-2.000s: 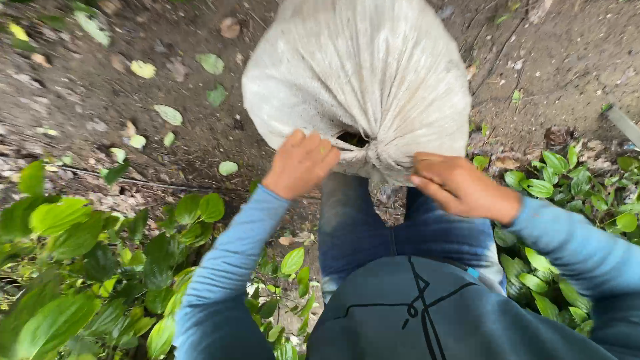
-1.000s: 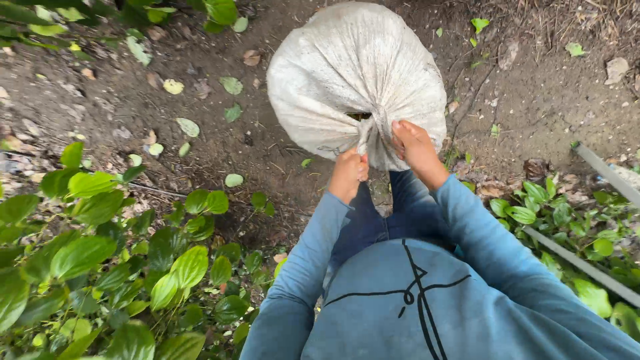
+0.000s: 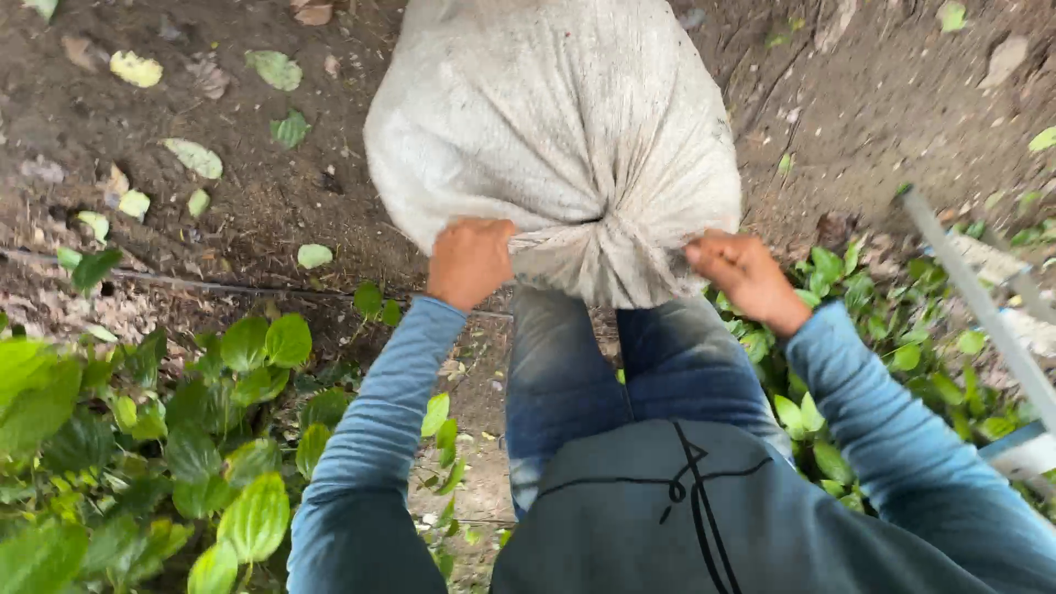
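A full, off-white woven sack (image 3: 553,115) stands on the dirt in front of my legs, its mouth gathered and pleated at the near side. My left hand (image 3: 472,261) grips the left end of the sack's edge in a fist. On the opposite side, my right hand (image 3: 747,276) pinches the right end of the same edge between thumb and fingers. Between the two hands the cloth is spread into a short fan below a tight, creased neck. What the sack holds is hidden.
Leafy green plants (image 3: 190,429) grow at the lower left, and more (image 3: 874,330) at the right. Grey metal bars (image 3: 973,289) slant beside the right-hand plants. A thin dark line (image 3: 206,285) runs along the ground at the left. Fallen leaves (image 3: 194,157) lie on the soil.
One second ago my hands were close together at the sack's neck; now they are wide apart, with the gathered edge spread between them. The dark gap at the neck has narrowed.
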